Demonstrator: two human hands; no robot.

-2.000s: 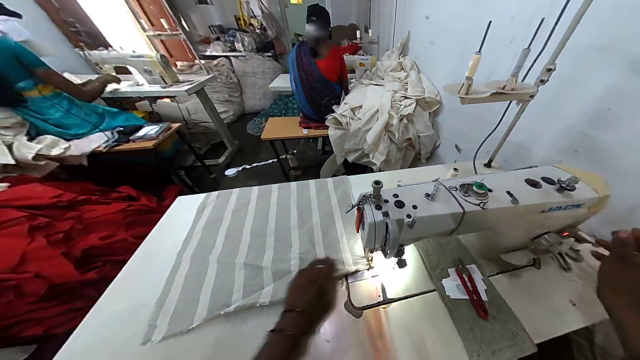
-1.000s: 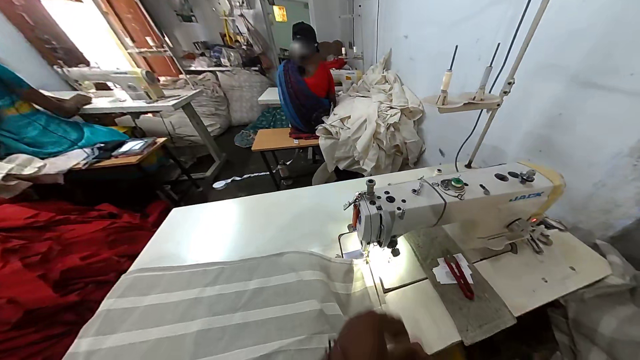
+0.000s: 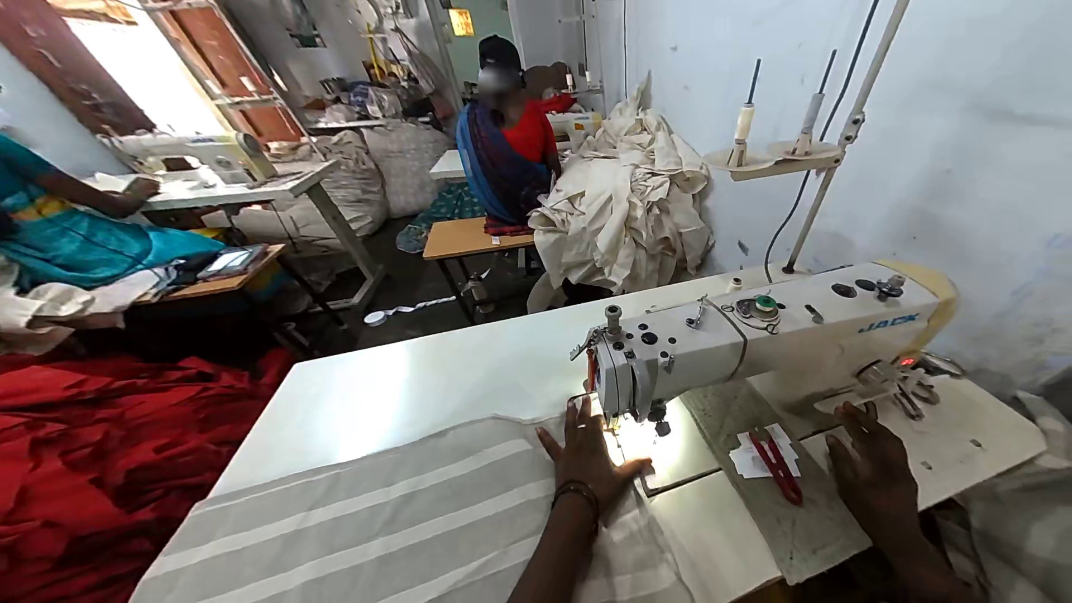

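My left hand (image 3: 586, 456) lies with fingers spread on the corner of a grey-and-white striped cloth (image 3: 377, 511), just left of the lit needle area of a white Jack sewing machine (image 3: 754, 335). The cloth runs from there over the table's near left part. My right hand (image 3: 871, 465) is at the right, fingers apart and slightly bent, below the machine's arm and near its right end; it holds nothing that shows. Between the hands, red thread snips (image 3: 777, 471) rest on white paper pieces (image 3: 748, 459) on a grey mat. The machine's presser foot is lost in the glare.
A thread stand (image 3: 783, 163) rises behind the machine. Red cloth (image 3: 109, 452) is heaped left of the table (image 3: 352, 402). Beyond it stand cream cloth in a pile (image 3: 624, 201), a wooden stool (image 3: 469, 240) and another sewing table (image 3: 293, 180). Two people sit at other machines.
The striped cloth has turned, its stripes now running more across the table. My left hand has come to rest flat beside the needle area. My right hand, out of view one second ago, shows again.
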